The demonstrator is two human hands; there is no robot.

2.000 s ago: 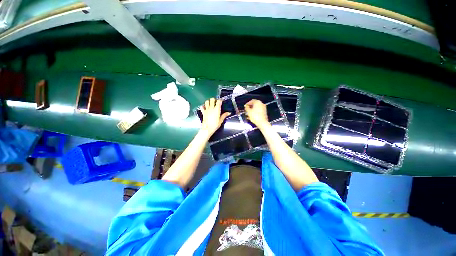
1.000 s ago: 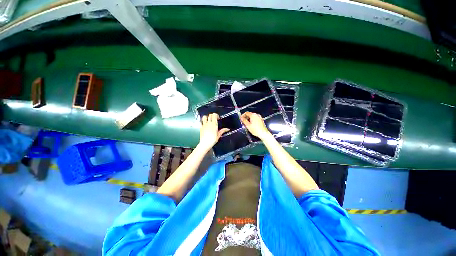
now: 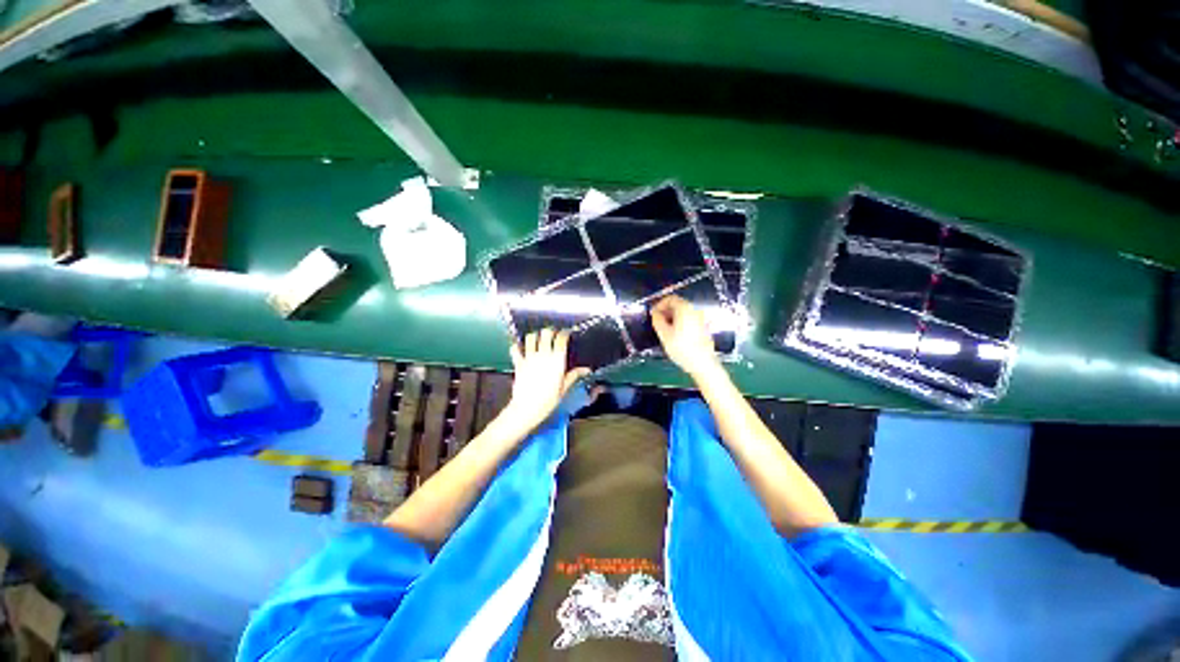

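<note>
A blister tray (image 3: 598, 265) of glossy black panels lies tilted on top of another blister tray (image 3: 731, 233), whose back and right edges show. My left hand (image 3: 541, 371) rests on the tray's lower left part, over a black panel, fingers slightly apart. My right hand (image 3: 681, 330) is at the lower right compartments, fingers bent together at a panel. Whether its fingertips hold anything is too small to tell. A bit of white sheet (image 3: 597, 202) shows behind the upper tray.
A stack of blister trays (image 3: 921, 295) stands to the right. Crumpled white wipes (image 3: 421, 246), a small pale box (image 3: 308, 282), a small frame stack (image 3: 194, 220) and an orange-brown frame (image 3: 62, 223) are to the left. A white post (image 3: 369, 91) slants in from above. A blue stool (image 3: 214, 404) stands below.
Both hands have moved down the tray toward its near edge, the right one also to the right side. The whole view has shifted slightly.
</note>
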